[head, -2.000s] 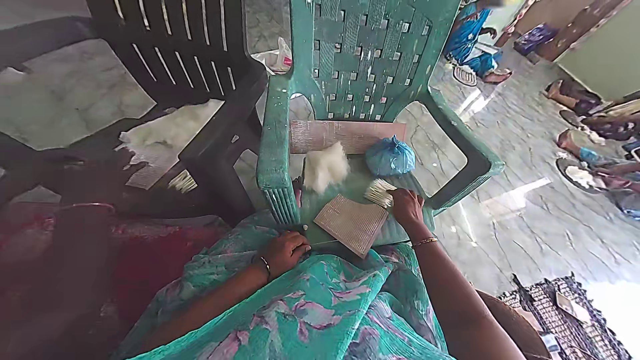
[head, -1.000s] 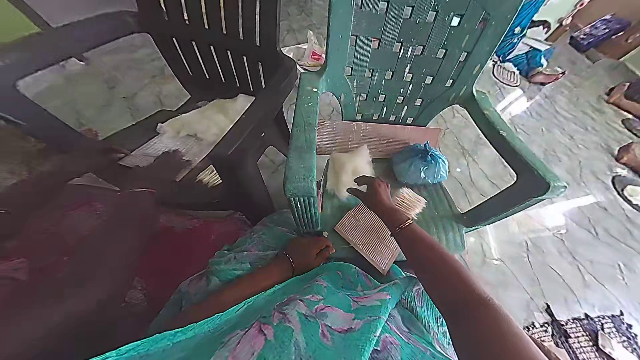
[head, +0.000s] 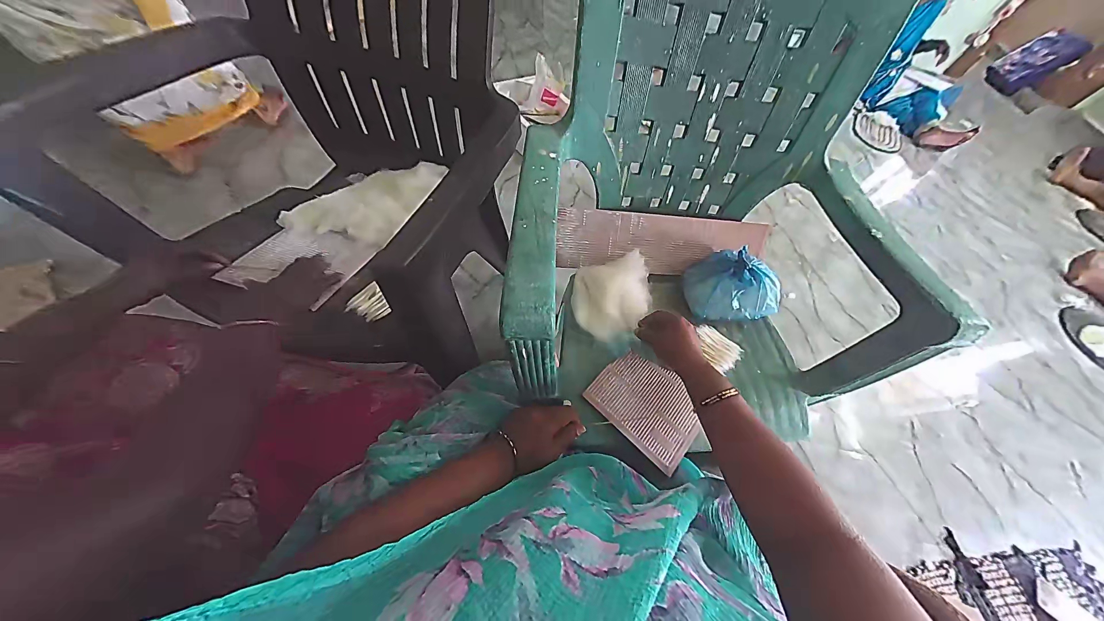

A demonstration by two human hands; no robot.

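My right hand [head: 671, 341], its fingers curled, is at the lower right edge of a cotton wool wad [head: 612, 295] on the seat of a green plastic chair [head: 768, 375]. Whether it pinches some cotton is hidden. My left hand [head: 542, 434] rests near the seat's front left corner, fingers closed around the end of a thin pale stick. Between my hands lies a ribbed cardboard piece [head: 647, 410]. A bundle of thin pale sticks [head: 718, 348] lies beside my right wrist. Behind it sits a knotted blue plastic bag [head: 731, 286], in front of a longer ribbed cardboard strip [head: 664, 241].
At the left, a co-worker's hands [head: 297, 285] are over a dark plastic chair [head: 431, 259] bearing a cotton sheet [head: 371, 203] and a stick bundle [head: 369, 302]. The green armrest [head: 530, 250] stands left of my work. Other people's feet [head: 944, 136] show on the floor at right.
My right hand was at the stick bundle two seconds ago, then reached over the cotton wad with fingers spread; now its fingers are curled at the wad's edge. My left hand stays near the seat's front left corner.
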